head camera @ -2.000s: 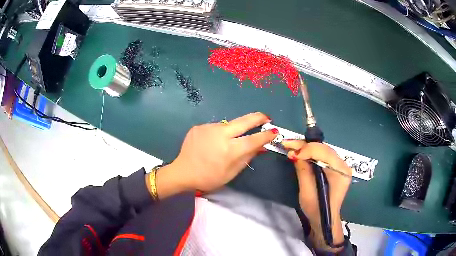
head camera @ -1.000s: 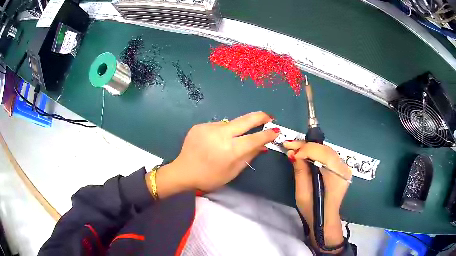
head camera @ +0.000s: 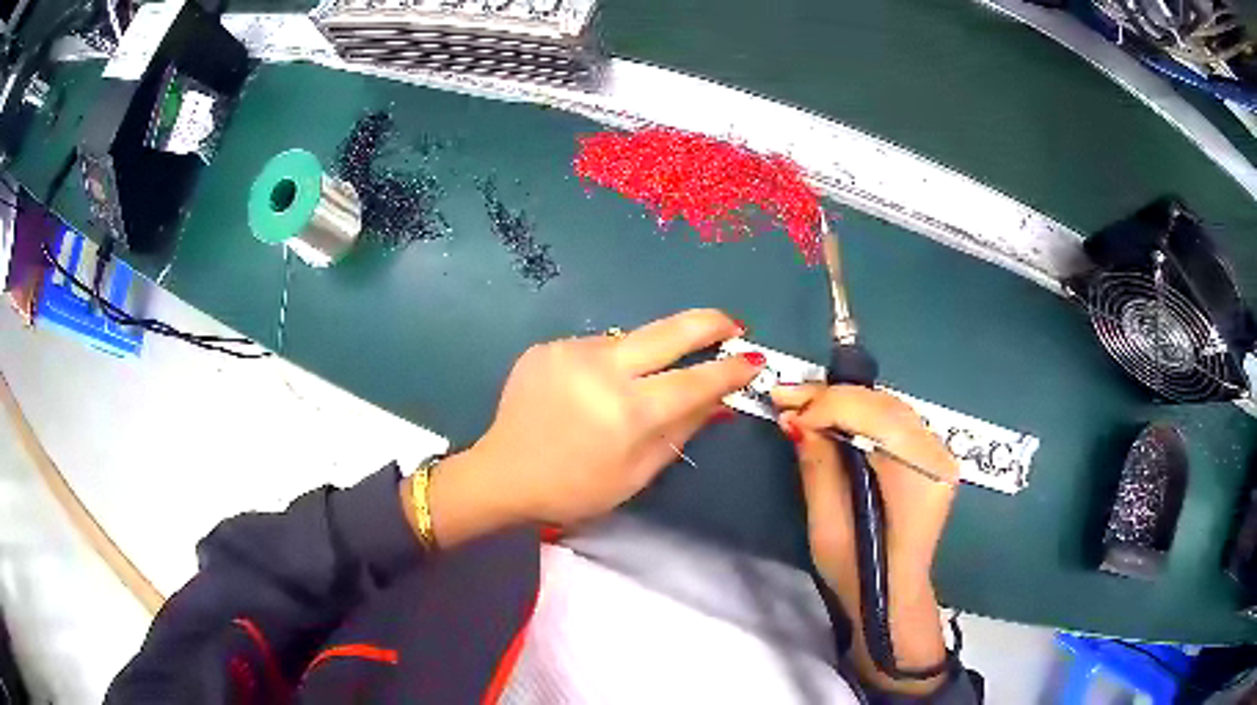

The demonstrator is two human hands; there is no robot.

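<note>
A white strip board (head camera: pixel 982 450) with round parts lies slanted on the green mat. My left hand (head camera: pixel 593 413) rests its fingertips on the board's left end; a thin silvery strand shows below its fingers. My right hand (head camera: pixel 882 468) holds a soldering iron (head camera: pixel 841 303), its tip pointing away to the right edge of a heap of red lead wires (head camera: pixel 703 179). The same hand also holds slim silvery tweezers (head camera: pixel 896 457), their fine end near the left fingertips. My right hand hides the board's middle.
A solder spool (head camera: pixel 306 207) and black lead wires (head camera: pixel 386 186) lie left. Stacked boards (head camera: pixel 462 44) and a long metal rail (head camera: pixel 951 200) are beyond. A black box (head camera: pixel 159 131) stands far left, a fan (head camera: pixel 1165 310) and dark holder (head camera: pixel 1147 496) right.
The iron and my right hand have shifted slightly left, the tip swinging back toward the red heap. My left hand and the board have hardly moved.
</note>
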